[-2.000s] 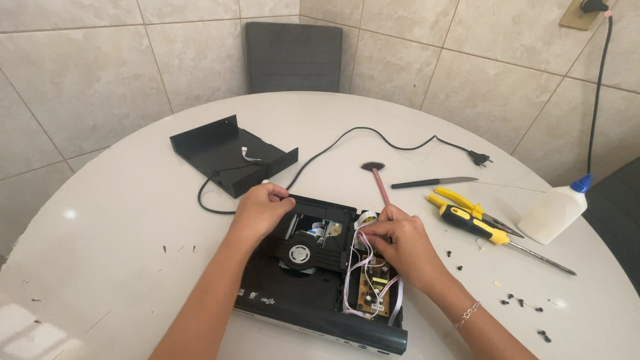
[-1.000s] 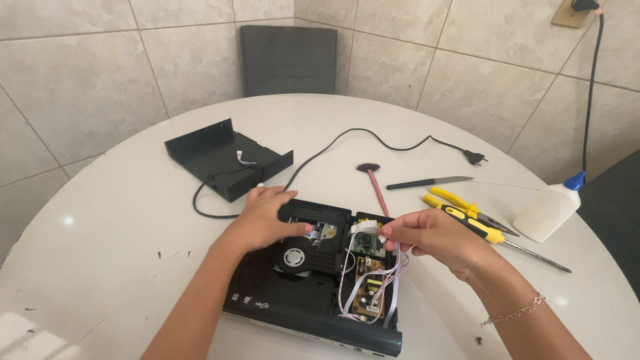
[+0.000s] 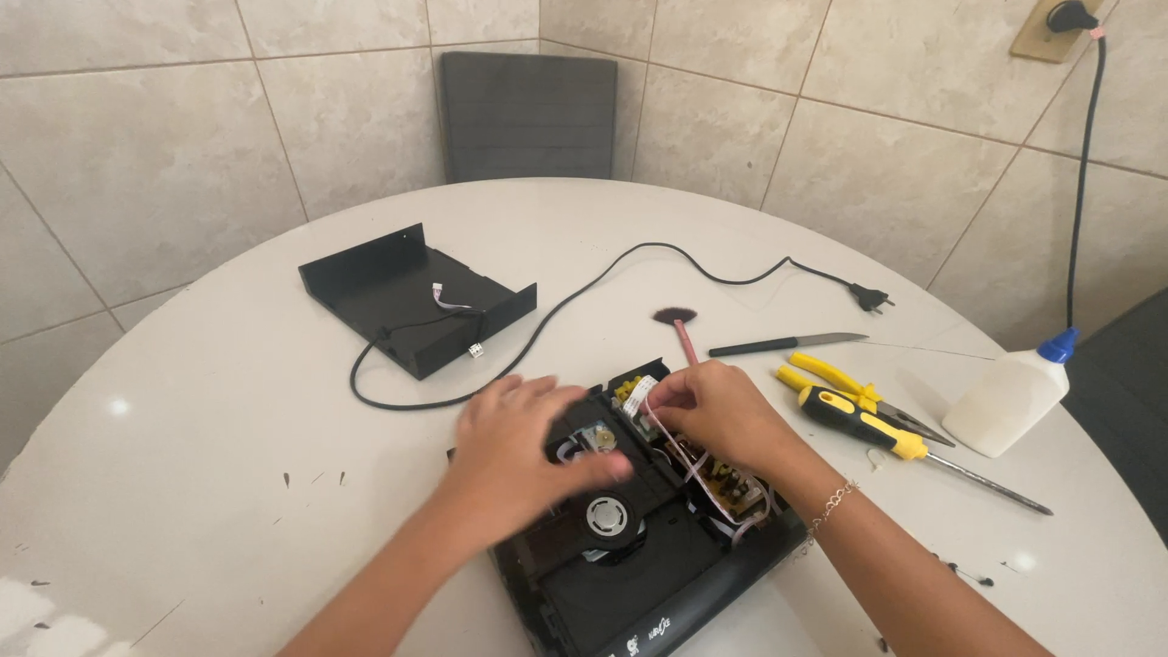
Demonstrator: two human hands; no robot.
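Note:
An uncovered black disc player (image 3: 630, 575) lies turned at an angle on the round table, its disc drive and circuit board (image 3: 730, 488) exposed. My left hand (image 3: 525, 456) hovers, slightly blurred, over the drive's left side with fingers spread, holding nothing. At the rear right of the player, my right hand (image 3: 721, 411) has its thumb and fingertips at the white ribbon cable (image 3: 641, 394) and the thin pinkish wires (image 3: 680, 447); whether they pinch the cable is partly hidden. A silver round disc clamp (image 3: 607, 516) shows in the drive.
Behind to the left lies a black metal cover (image 3: 365, 274) with a power cord (image 3: 584, 283). At right are a fan brush (image 3: 675, 317), a knife (image 3: 789, 345), yellow-handled pliers (image 3: 839, 379), a screwdriver (image 3: 862, 424), a white bottle (image 3: 1008, 397) and several screws (image 3: 985, 581).
The player has been turned on the table, its front now facing lower right. My left hand has come off its rear left edge, while my right hand remains at the rear wiring.

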